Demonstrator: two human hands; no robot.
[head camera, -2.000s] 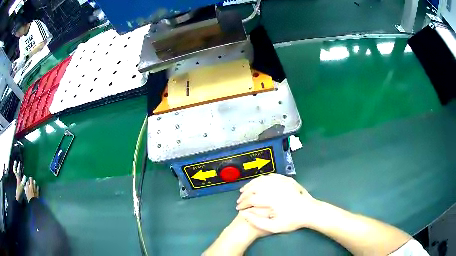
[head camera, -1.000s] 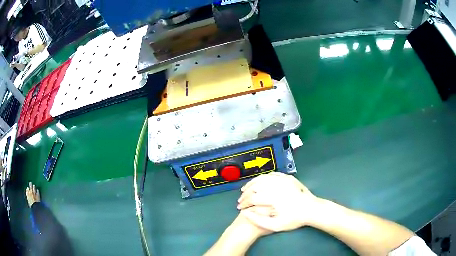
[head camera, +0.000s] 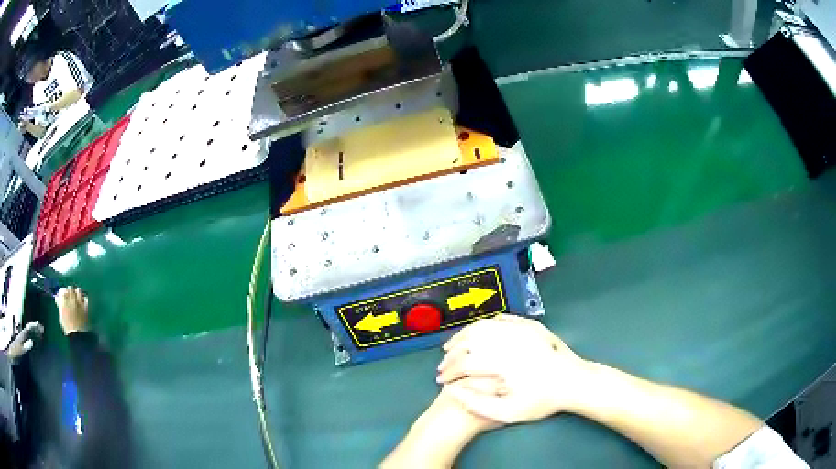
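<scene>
My right hand lies over my left hand; they are clasped together just in front of the press base. No object shows in them, and much of my left hand is hidden. The blue base has a red button between two yellow arrows. Above it is the silver base plate. The orange-edged fixture with its pale yellow pad has no phone unit on it. The metal press head is raised and tilted above the fixture.
A white perforated tray and a red tray lie left of the press. A thin hose runs down its left side. Another person's hands are at far left. A black pad is at the right edge.
The phone unit left of the press is gone from its earlier spot. The other person's hand has moved up towards that spot. My clasped hands have stayed in place.
</scene>
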